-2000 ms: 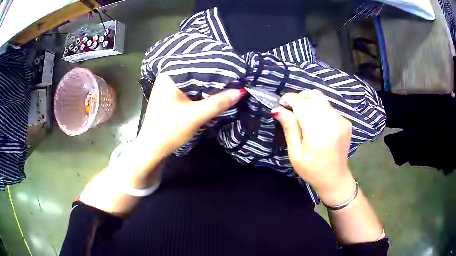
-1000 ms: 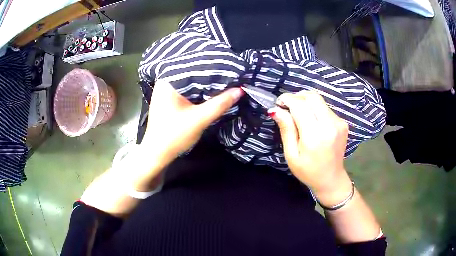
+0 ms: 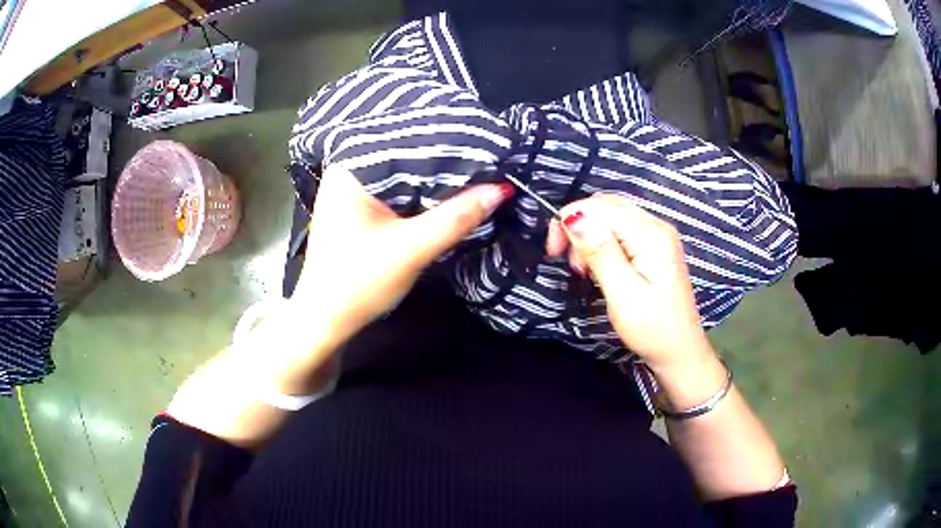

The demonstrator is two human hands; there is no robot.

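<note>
A dark garment with white stripes (image 3: pixel 413 129) lies bunched over my lap, crossed by narrow black bands (image 3: pixel 590 155). My left hand (image 3: pixel 382 242) pinches a dark fold of it between thumb and fingers; the fingers are mostly hidden under the cloth. My right hand (image 3: pixel 635 273) holds small silvery scissors (image 3: pixel 533 196), seen edge-on as a thin sliver. Their tip points up-left and is close beside my left thumbnail. Whether the tip touches the cloth cannot be told.
A pink perforated basket (image 3: pixel 155 211) with orange bits stands on the green floor at left. A grey box of small round-topped items (image 3: pixel 242 83) is behind it. Striped garments (image 3: pixel 26 248) hang at far left. Black cloth (image 3: pixel 877 273) and a grey-brown surface (image 3: pixel 856 113) are at right.
My right hand has turned, so the blades that showed broad now show as a thin line. My left hand keeps its pinch in nearly the same place.
</note>
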